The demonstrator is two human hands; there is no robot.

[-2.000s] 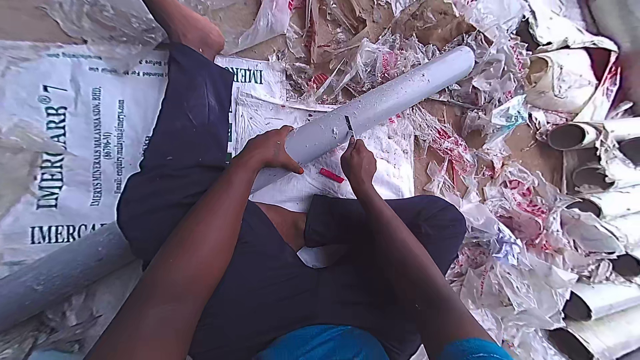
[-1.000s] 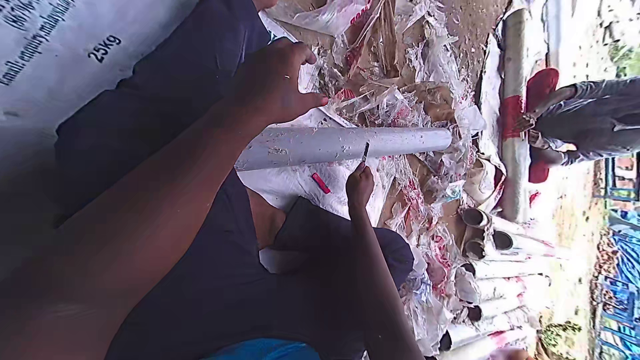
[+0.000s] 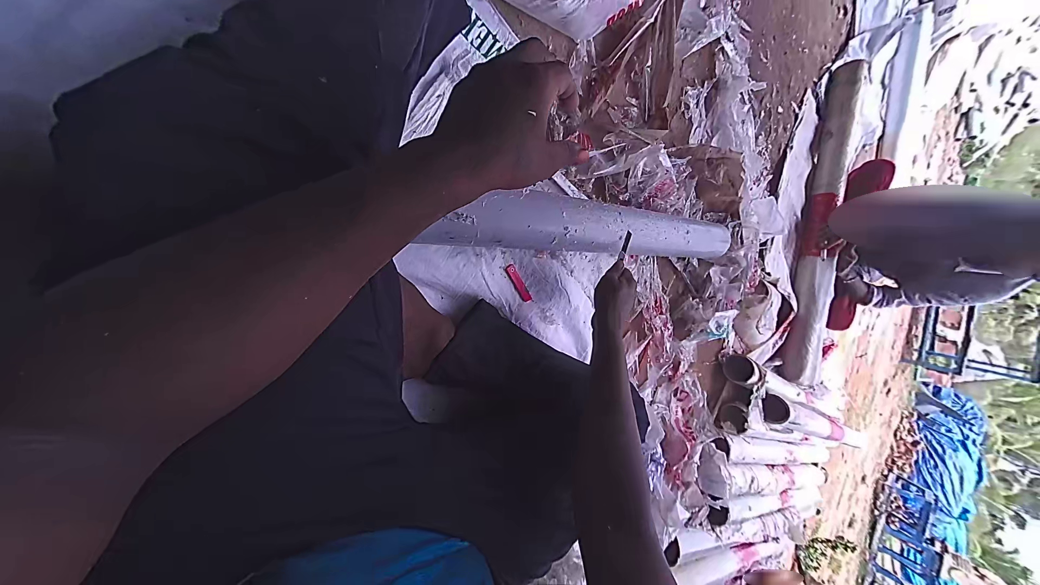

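My left hand [image 3: 528, 122] is raised beside the grey plastic pipe [image 3: 569, 223], fingers curled around what looks like a crumpled scrap of clear plastic film. In my right hand [image 3: 615, 291] is a thin dark blade [image 3: 625, 245], perhaps a utility knife; its tip overlaps the pipe's near side in the view, and contact cannot be told. The pipe lies across my lap, its far end on plastic scraps. A small red object [image 3: 517, 283], possibly a knife handle or lighter, rests on the white woven sack [image 3: 561, 313] between the pipe and my leg.
Torn plastic film [image 3: 650, 175] and brown scraps litter the ground. Several wrapped pipes [image 3: 772, 475] lie stacked at the lower right. Beyond, another person [image 3: 934, 244] sits by a long pipe [image 3: 829, 179] with a red band. A blue tarp [image 3: 946, 455] is farther off.
My left hand was on the pipe two seconds ago, then was off it with fingers spread; now its fingers are curled in. The view has swung strongly, bringing the other person into sight.
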